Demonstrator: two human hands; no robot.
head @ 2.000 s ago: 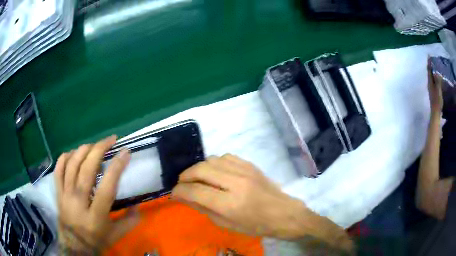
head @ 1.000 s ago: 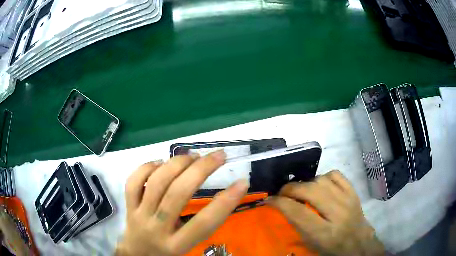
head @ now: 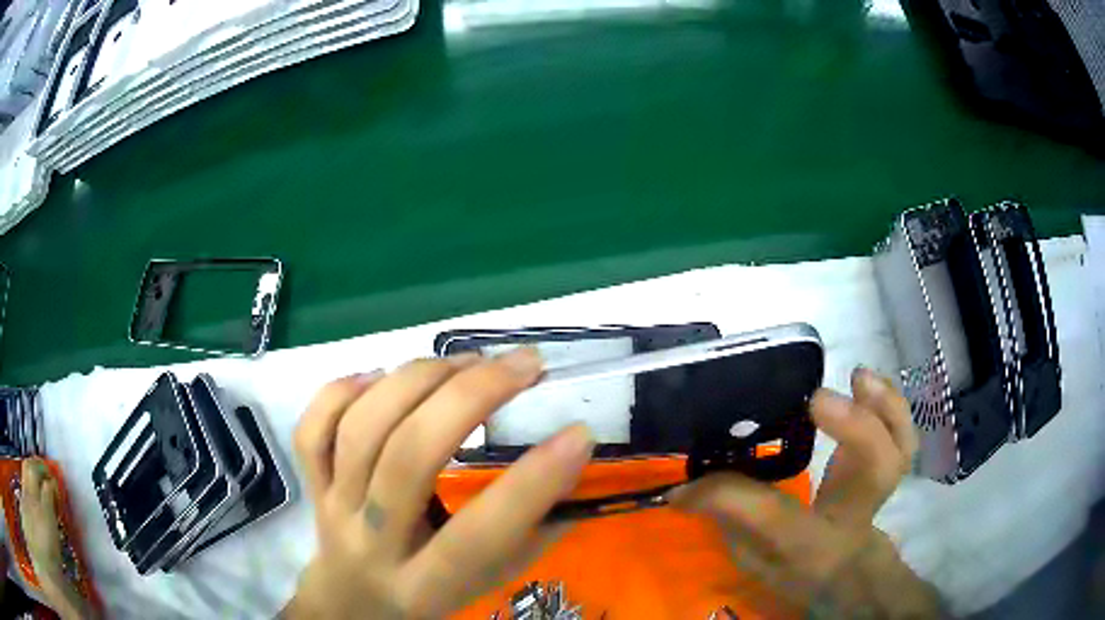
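Note:
My left hand point(head: 418, 484) grips the left end of a black middle frame point(head: 727, 394) with a silver rim, tilted on edge above the orange tray point(head: 630, 563). My right hand point(head: 824, 497) is at the frame's right end, thumb and fingers apart around its lower right corner; the fingers are blurred and whether they pinch a small part cannot be told. Another black frame point(head: 582, 339) shows just behind the held one. Small silver pieces point(head: 539, 600) lie in the tray at the bottom edge.
A fanned stack of frames point(head: 200, 478) is at left, a standing row point(head: 957, 339) at right. One frame point(head: 209, 305) lies on the green belt point(head: 582, 158). White trays point(head: 242, 73) are far left, a black tray point(head: 1018, 73) far right. Another person's hand point(head: 46, 533) is at the left edge.
The view has swung left since the first frame. Since one second ago, my right hand's fingers have spread and risen beside the frame's corner. The frame on the belt has turned and shifted.

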